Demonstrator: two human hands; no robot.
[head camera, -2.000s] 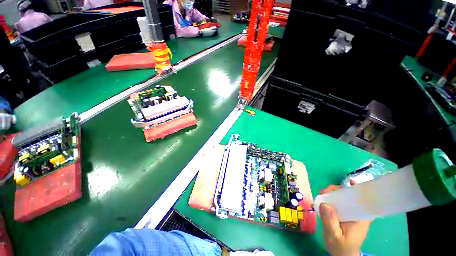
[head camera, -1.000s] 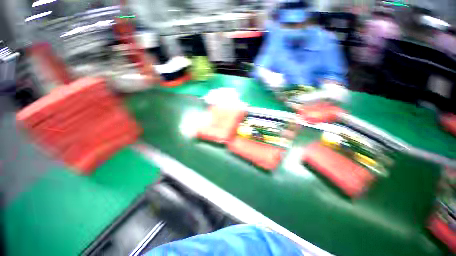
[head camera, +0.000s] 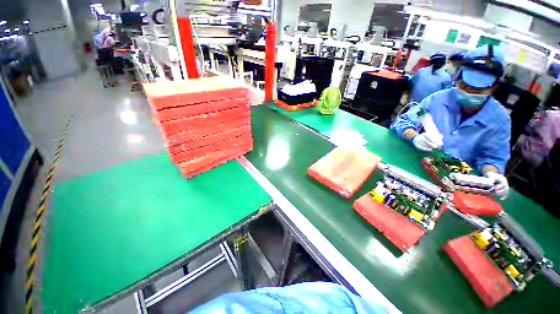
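A tall stack of red foam pads (head camera: 206, 126) stands at the back of a green side bench (head camera: 141, 214). A circuit board (head camera: 402, 199) with yellow blocks and a silver heatsink lies on its red foam pad on the green line table. Another circuit board (head camera: 509, 248) on a foam pad lies at the right. A bare foam pad (head camera: 344, 168) lies beyond the first board. Neither of my hands is in view; only a light blue sleeve shows at the bottom edge.
Across the line, a masked person (head camera: 460, 122) in blue, with white gloves, holds a translucent syringe over a board (head camera: 448, 168). A small green fan (head camera: 330, 100) and a black box (head camera: 296, 92) stand at the far edge. A metal frame (head camera: 245, 251) stands below the bench.
The view has swung left from my board, and my right hand with the syringe has left the picture. The foam stack now shows sharply.
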